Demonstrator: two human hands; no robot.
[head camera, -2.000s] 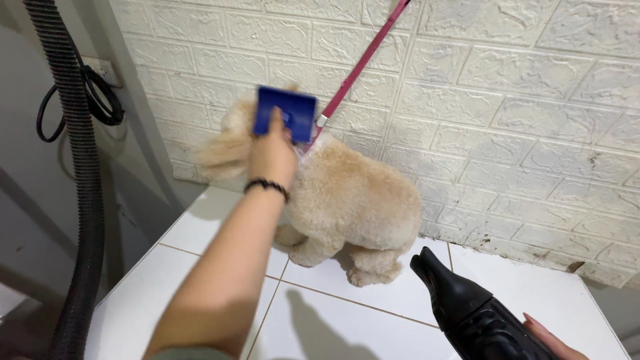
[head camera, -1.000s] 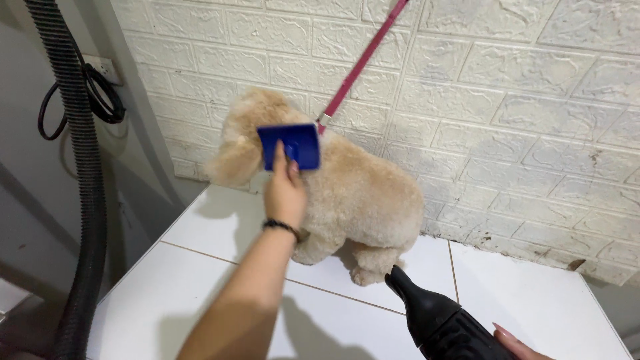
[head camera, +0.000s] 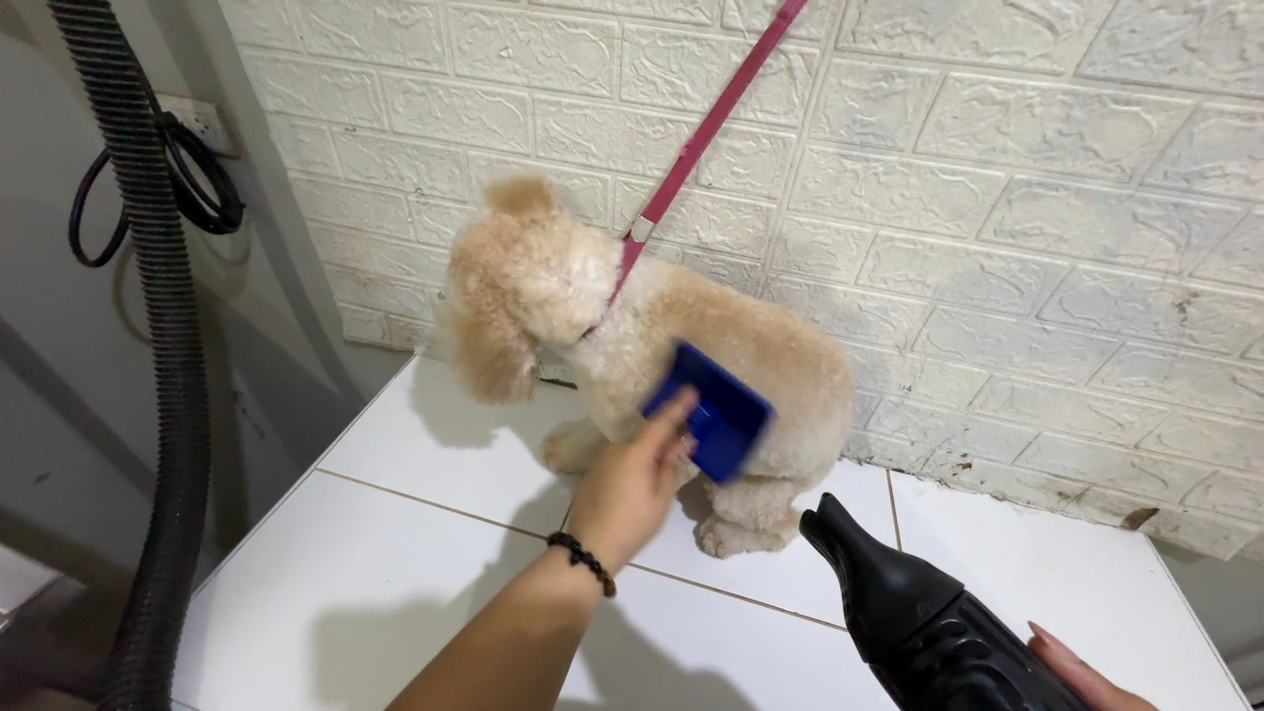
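Observation:
A cream and tan curly-coated dog (head camera: 760, 346) stands on a white tiled table (head camera: 425, 553), its head turned away to the left. Around its neck runs a pink leash (head camera: 711, 123) with a metal slider, leading up out of view. My left hand (head camera: 632, 484), with a dark beaded bracelet at the wrist, grips a blue slicker brush (head camera: 716, 415) against the dog's side; the brush is slightly blurred and its bristles are hidden. At the lower right my right hand (head camera: 1081, 676), partly cut off by the frame, holds a black dryer nozzle (head camera: 918, 602) pointed up toward the dog's hindquarters.
Behind the dog rises a white brick-textured wall (head camera: 987, 227). A black ribbed hose (head camera: 163, 296) hangs at the left, beside a looped black cable (head camera: 202, 197) and a wall socket (head camera: 197, 120). The table's left edge slopes down toward the hose.
My left hand has moved the brush from the dog's head and neck area down to its side. The dog's head shows more fully now. The nozzle shifted left, then back a little to the right.

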